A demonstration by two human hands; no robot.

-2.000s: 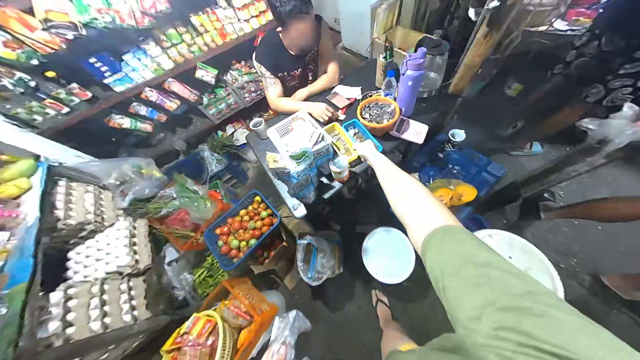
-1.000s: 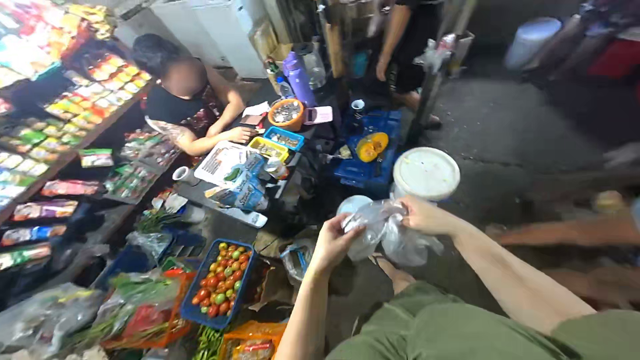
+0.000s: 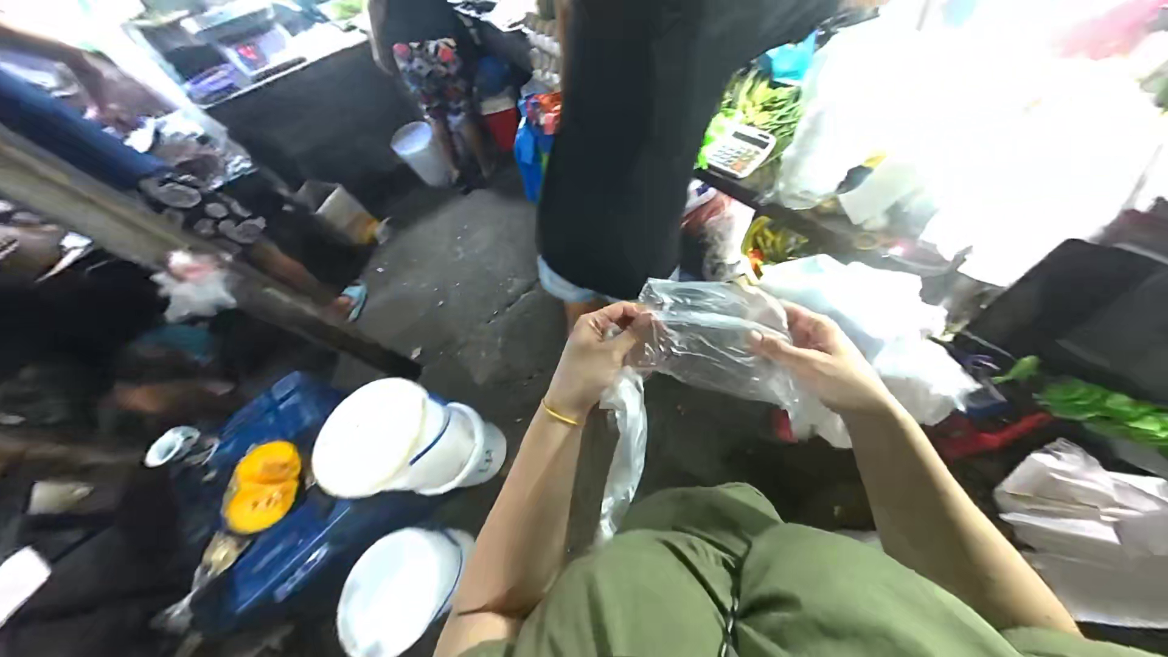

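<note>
Both hands stretch a clear plastic bag between them in front of my lap. My left hand, with a yellow band at the wrist, pinches the bag's left end. My right hand grips its right side, the thumb over the film. A whitish strip of plastic hangs down below my left hand. Just beyond the bag stands a person in a long black top.
White lidded buckets and a blue crate with cut squash are at the left. Beside a slanting wooden post another person sits. A calculator lies near greens. Stacked white packs are at lower right.
The view has swung far to the right, away from the table and the seated person. Since one second ago the crumpled bag has been spread out between my hands. Two seconds ago one arm reached to the table.
</note>
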